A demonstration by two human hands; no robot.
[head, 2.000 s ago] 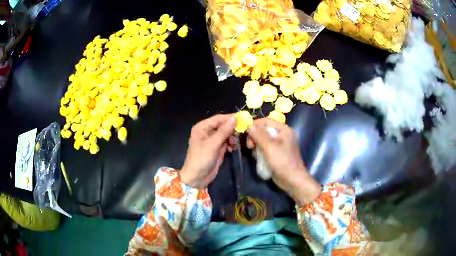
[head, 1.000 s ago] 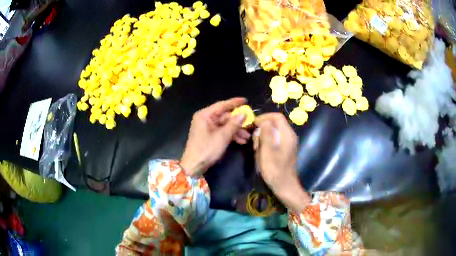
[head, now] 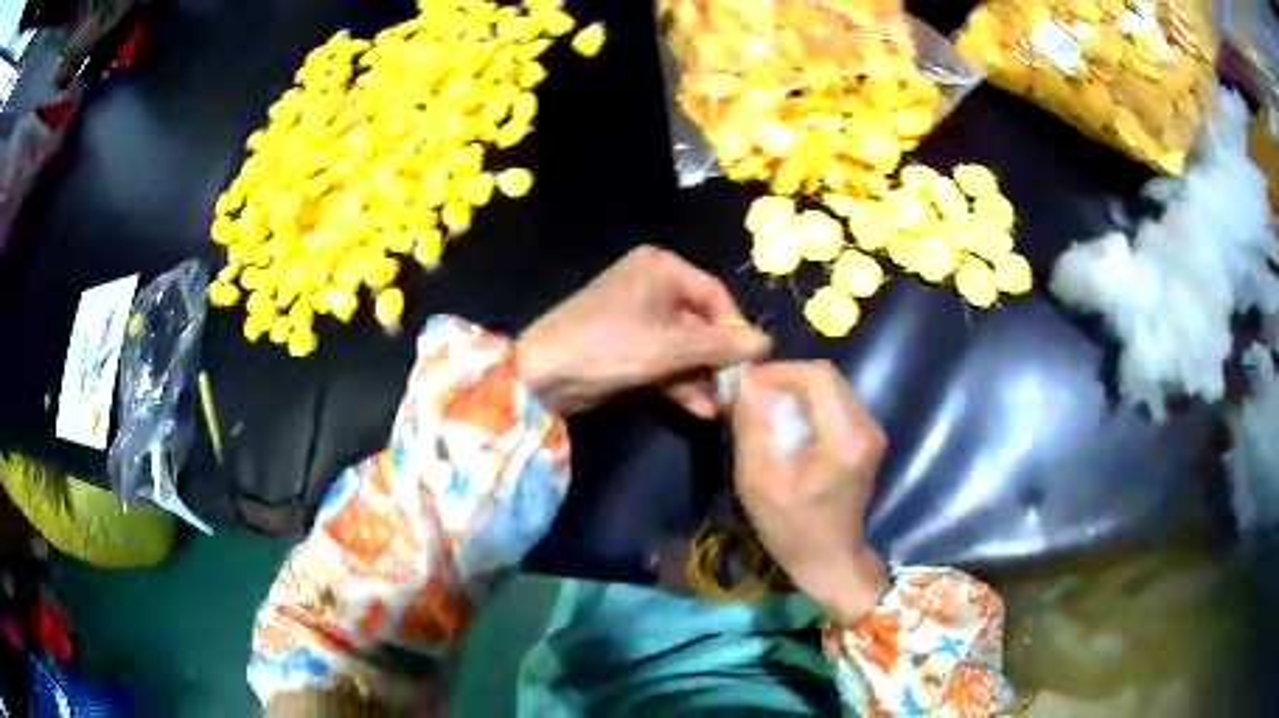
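Observation:
My left hand [head: 638, 330] is closed on a yellow piece [head: 731, 323], of which only a thin edge shows between the fingers. My right hand [head: 807, 456] touches it from the right and holds a white tuft of stuffing [head: 787, 418]; a little white also shows between the fingertips. Pale flat round pieces [head: 830, 312] lie beyond my right hand, in front of an open clear bag [head: 800, 84] of yellow-orange pieces. A large pile of plump yellow pieces [head: 372, 161] lies at the left. Any tool between my hands is hidden.
White stuffing [head: 1171, 288] lies at the right. A second bag of golden pieces [head: 1108, 70] is at the top right. A crumpled clear bag [head: 154, 386] and a white card [head: 97, 361] lie at the left. Brownish-yellow loops [head: 727, 564] are at the near table edge.
The yellow piece, earlier seen round and facing up, is now mostly covered by my left fingers. My left hand has turned and shifted right; its forearm lies flatter. The view has shifted over the table.

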